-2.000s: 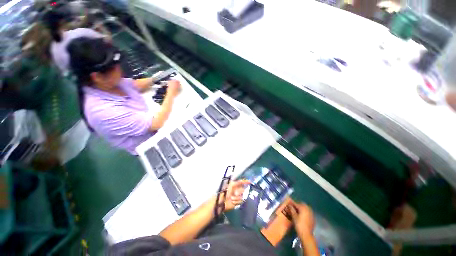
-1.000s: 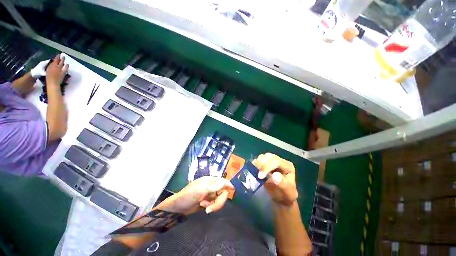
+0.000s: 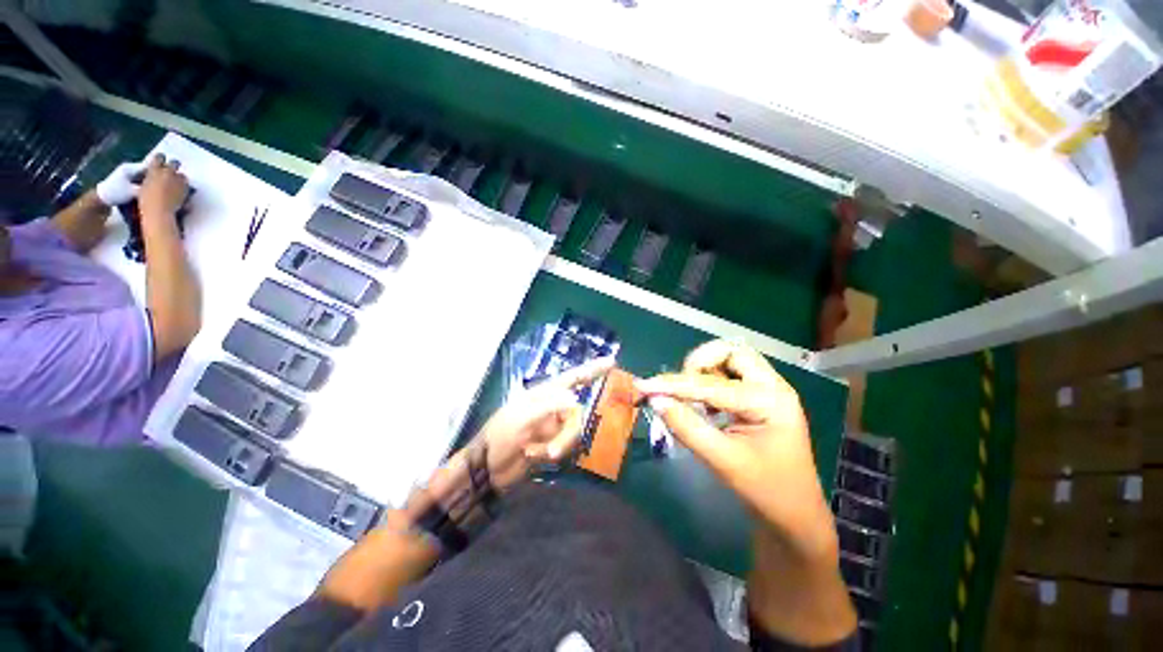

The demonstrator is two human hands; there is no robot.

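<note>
My left hand holds a thin dark part, seen almost edge-on, beside the orange block. My right hand has its thumb and fingertips pinched together just right of the block's upper end. Any small piece between them is too small to make out. A dark ladder-like strip lies across my left forearm. The shiny die-cut sheet with black rectangles lies beyond my left hand, partly hidden by it. Small loose parts lie under my right hand.
Dark housings lie on a white sheet at left. A neighbouring person in lilac works beyond it. The green conveyor carries spaced housings. A white shelf holds a bottle. Stacked dark trays stand at right.
The dark part, earlier held between both hands in front of the block, is now edge-on in my left hand. My right hand has turned, fingertips near the block. The view has shifted slightly.
</note>
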